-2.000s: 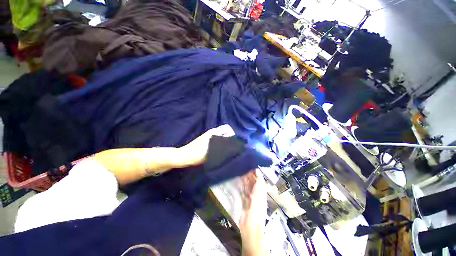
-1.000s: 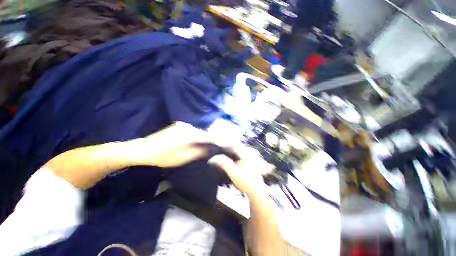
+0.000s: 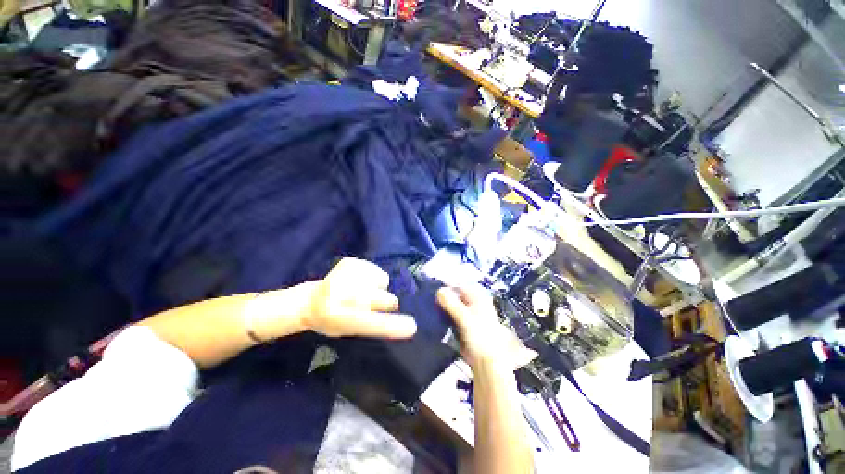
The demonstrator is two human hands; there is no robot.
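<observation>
My left hand (image 3: 359,301) is closed on the navy garment fabric in front of the machine. My right hand (image 3: 471,319) is beside it, fingers on the edge of a dark fabric piece (image 3: 412,347). The navy garment fabric (image 3: 278,176) lies in a large heap left of the machine and drapes towards my lap. The overlock machine (image 3: 565,305) stands right of my hands, its lamp (image 3: 484,227) glaring at the needle area. The fabric between my hands is dark and its layers are hard to tell apart.
Dark-red snips (image 3: 561,421) lie on the white table (image 3: 607,454), near a long black strip (image 3: 602,417). Black thread cones (image 3: 778,366) stand at the right. Brown garments (image 3: 185,69) are heaped at the upper left. A red basket edge (image 3: 69,366) shows at the lower left.
My hands have moved from beside the needle area to in front of the machine, holding the fabric nearer my lap. The view has shifted and is sharper than one second ago.
</observation>
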